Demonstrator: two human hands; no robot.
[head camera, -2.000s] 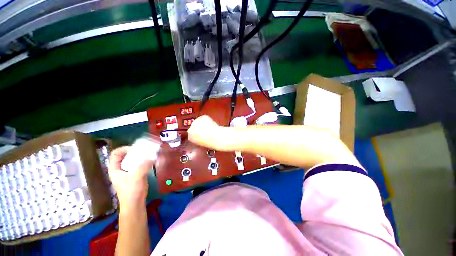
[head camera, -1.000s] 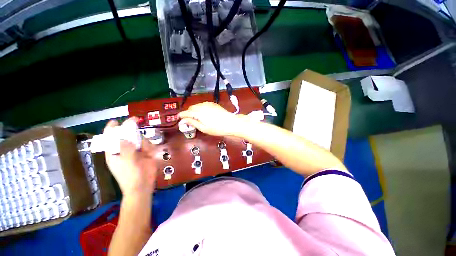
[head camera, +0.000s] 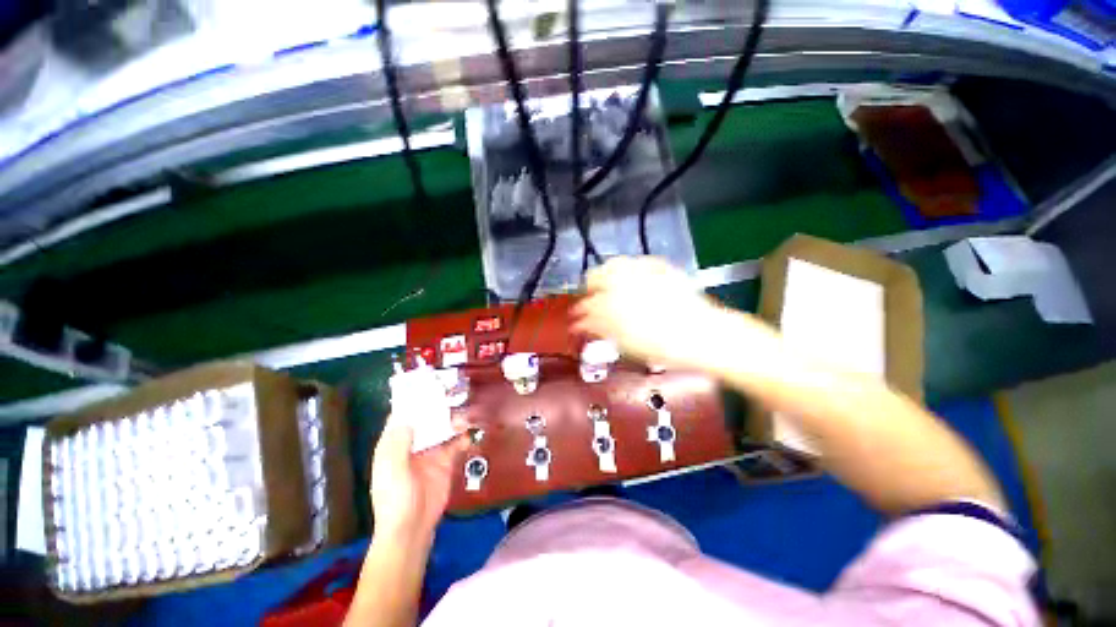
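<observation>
My left hand (head camera: 410, 475) holds white chargers (head camera: 422, 410) at the left edge of the red-brown test fixture (head camera: 563, 423); how many is unclear. My right hand (head camera: 636, 309) is blurred over the fixture's back edge, among the black test cables (head camera: 535, 184); its fingers point down and I cannot tell whether it holds a plug. White chargers stand in the fixture's socket row, one at centre left (head camera: 521, 372) and one below my right hand (head camera: 597, 360). The right end of the row is partly hidden by my right forearm.
A carton of chargers (head camera: 279, 459) stands at left. A clear plastic bin (head camera: 496, 260) with loose chargers is behind the fixture. A second carton (head camera: 903, 321) with a white sheet is at right. Black cables hang across the middle. A white piece (head camera: 1022, 279) lies at far right.
My right hand has moved right and back from the left sockets, uncovering chargers there. My left hand still holds chargers, now more upright. The view has shifted, showing more of the shelf above.
</observation>
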